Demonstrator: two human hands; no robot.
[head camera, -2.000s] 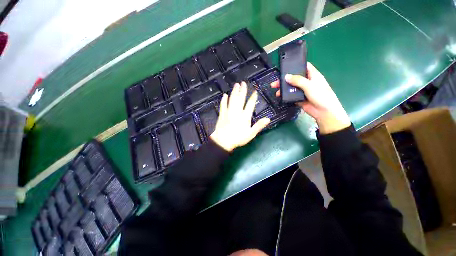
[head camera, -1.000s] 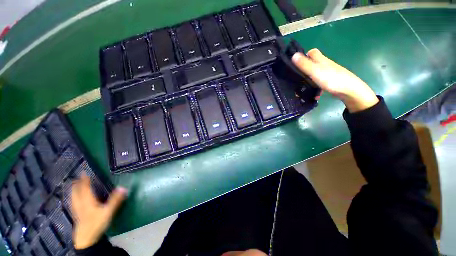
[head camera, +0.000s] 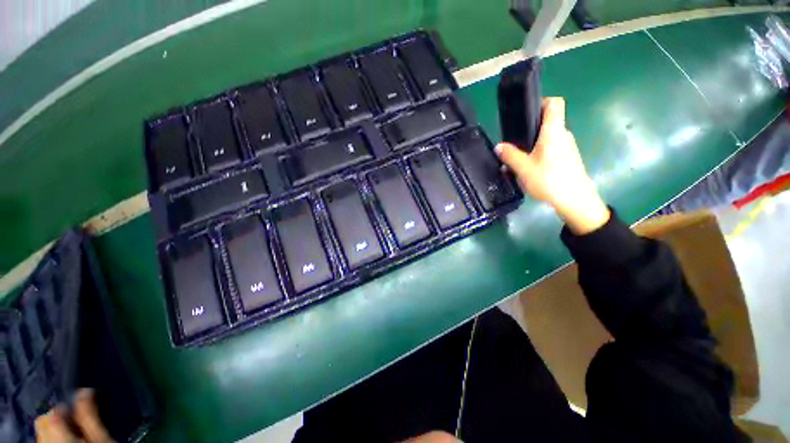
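Note:
A blister tray (head camera: 279, 270) lies on the green bench with a black phone-shaped unit in every visible pocket; the units' small pale logos show. My right hand (head camera: 559, 169) holds a black phone-shaped unit (head camera: 518, 105) upright above the bench, just right of the tray; I cannot tell if it is more than one. My left hand (head camera: 74, 420), blurred and cut off by the bottom edge, grips the near edge of an empty blister tray (head camera: 87, 333) at the far left. That tray is tilted up, and more ribbed tray pockets show left of it.
A green conveyor (head camera: 216, 60) runs behind a pale rail (head camera: 117, 212), with dark units near a pale upright (head camera: 547, 26). An open brown carton (head camera: 693, 251) stands on the floor at right. Clear plastic (head camera: 769, 52) lies at the bench's far right.
My right hand has moved up off the tray's right end, where a unit now lies in the last pocket. My left hand has moved down left, and the left tray has tilted up.

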